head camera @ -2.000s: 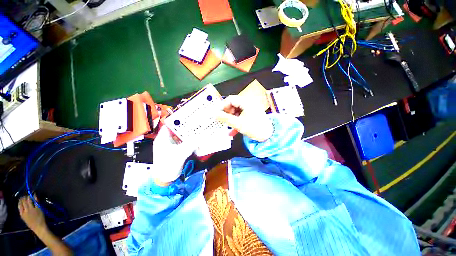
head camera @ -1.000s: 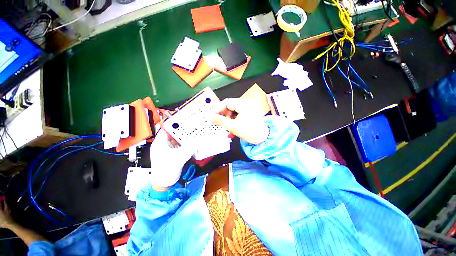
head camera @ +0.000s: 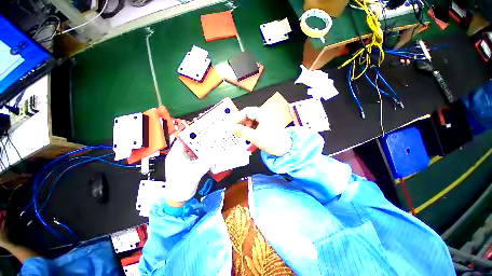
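Note:
A white electronic unit (head camera: 214, 129) with dark corner dots and small holes is tilted in front of me. My left hand (head camera: 185, 171), in a white glove, holds it by its lower left edge. My right hand (head camera: 264, 129) is at its right side, thumb and forefinger near each other over the face. Whether the fingertips pinch something small is too blurred to tell. Another white unit (head camera: 232, 162) shows partly below the held one. An orange pad (head camera: 277, 110) lies behind my right hand.
White units on orange-red pads stand left (head camera: 128, 135) and on the green surface (head camera: 194, 63). A dark unit (head camera: 243, 65), tape roll (head camera: 315, 23), crumpled white paper (head camera: 317, 82), yellow cables (head camera: 371, 32), blue cables (head camera: 65, 161) and a mouse (head camera: 98, 187) lie around. Another person's arm is lower left.
The pads and units on the green surface have shifted left and down in view. The other person's hand has moved left, mostly out of the picture. My hands still hold nearly the same pose.

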